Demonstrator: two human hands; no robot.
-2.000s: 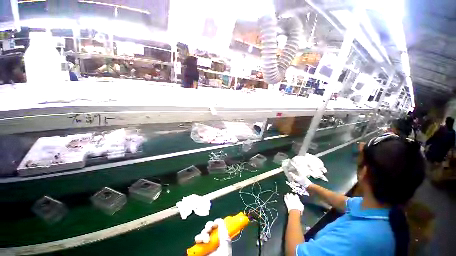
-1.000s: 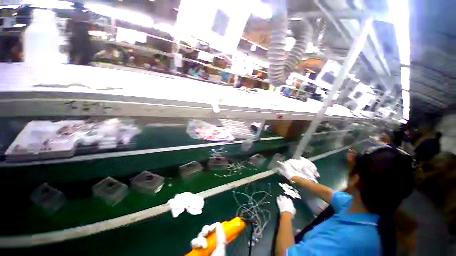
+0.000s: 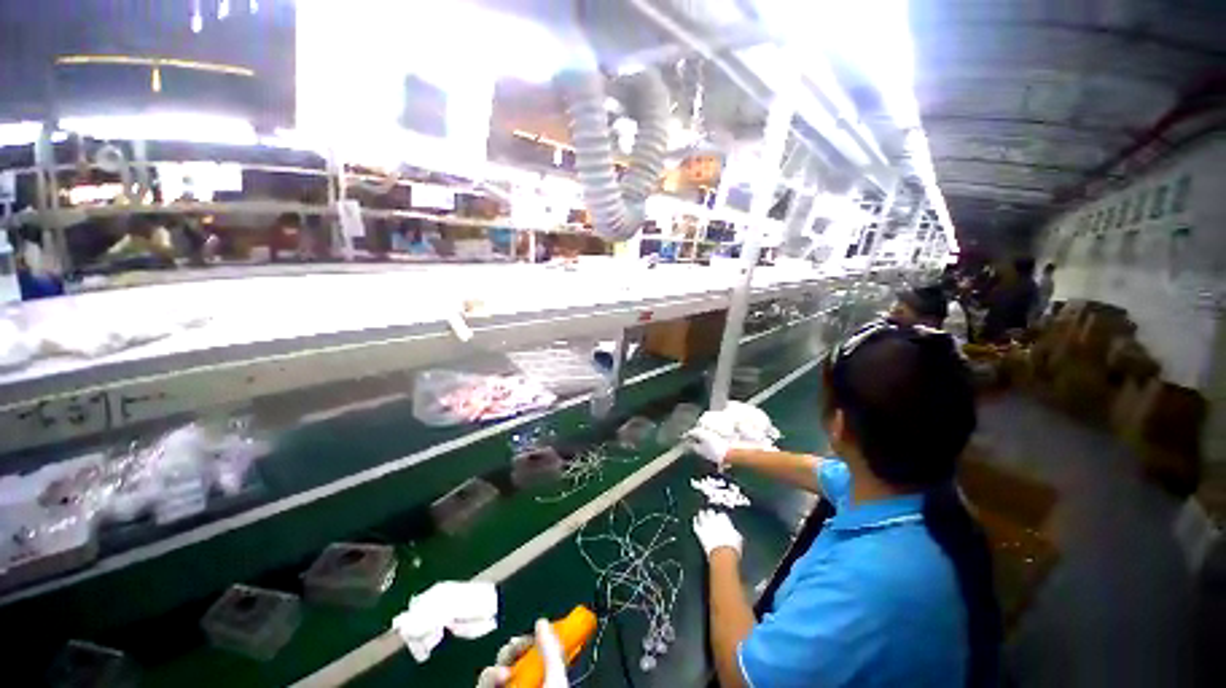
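Note:
My right hand, in a white glove, is cut off by the bottom edge of the view. It is closed around the yellow-orange barrel of an electric screwdriver; its bit end is out of view. A dark cord runs from the barrel's upper end. My left hand is not in view. A crumpled white cloth or glove lies beside the pale rail, up and left of my hand. A tangled wire bundle lies on the bench to the right of the screwdriver.
Several clear plastic housings stand on the green belt beyond the pale rail. Bagged parts and a white parts tray lie beyond the belt. A co-worker in a blue shirt leans over the bench at right, gloved hands near white pieces.
The view has swung right, so the scene sits further left. My gloved hand and the screwdriver are lower and more cut off. The grip has not visibly changed.

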